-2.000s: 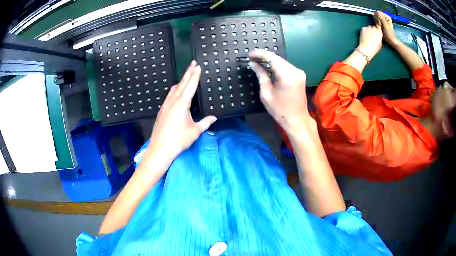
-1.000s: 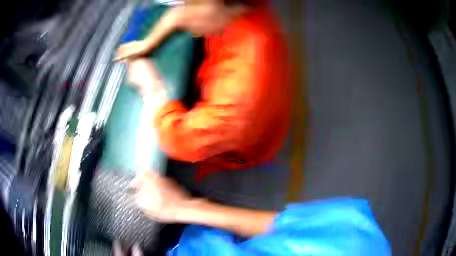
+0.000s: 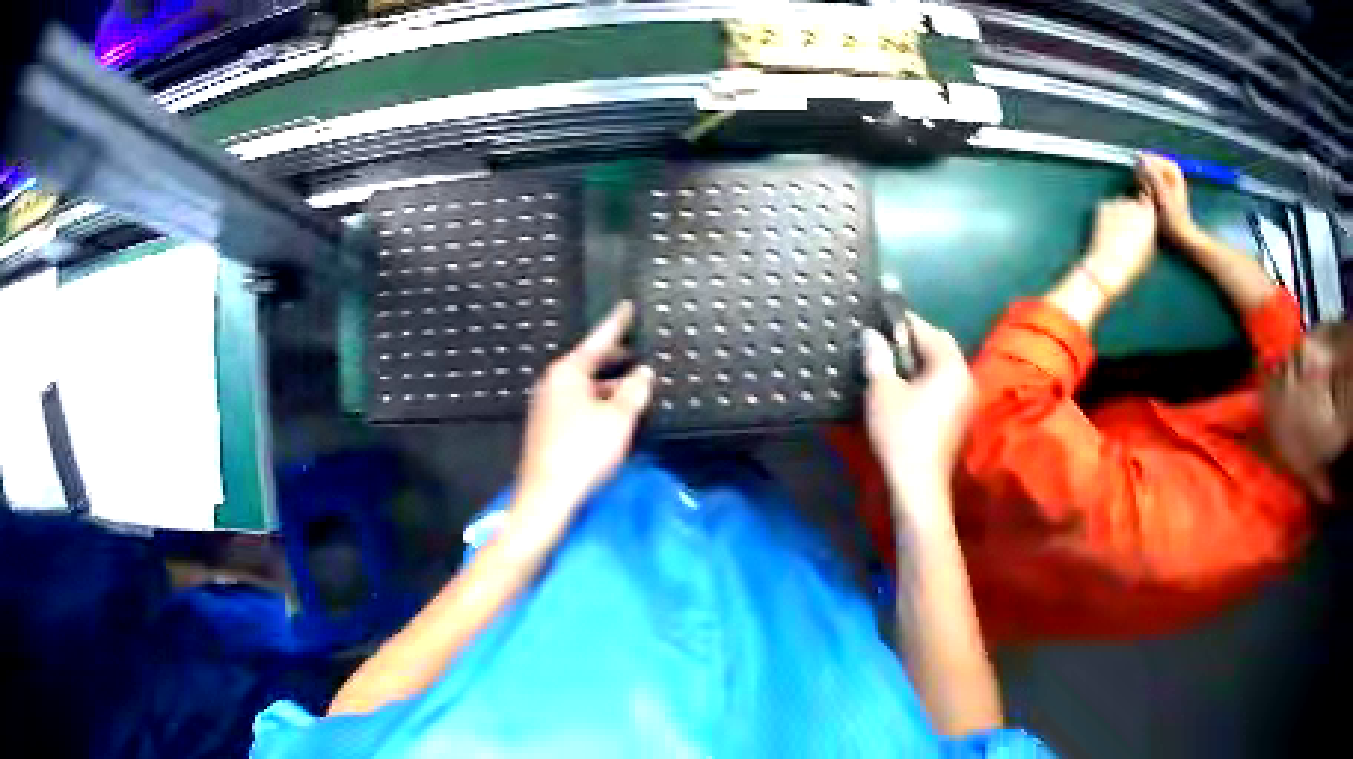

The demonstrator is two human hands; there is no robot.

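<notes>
The right component tray point(image 3: 760, 297), black with rows of small pale dots, lies flat on the green bench in front of me. The left component tray point(image 3: 472, 304) lies beside it, a strip of green between them. My left hand point(image 3: 582, 415) is at the right tray's near left edge, thumb and fingers apart around the dark edge, seeming to grip it; the contact is blurred. My right hand point(image 3: 920, 398) is at that tray's right edge, with a thin dark tool point(image 3: 893, 309) upright between thumb and fingers. Whether it also touches the tray is unclear.
A person in orange point(image 3: 1128, 489) sits close on the right, hands together over the bench. Metal rails point(image 3: 490, 111) run beyond the trays, bearing a yellowish block point(image 3: 824, 48). White sheets point(image 3: 141, 386) lie at the left. A blue stool point(image 3: 344, 519) stands below the bench.
The view swung to the right and has come back to the trays. My right hand has moved from over the right tray to its right edge. My left hand is more curled at its left edge.
</notes>
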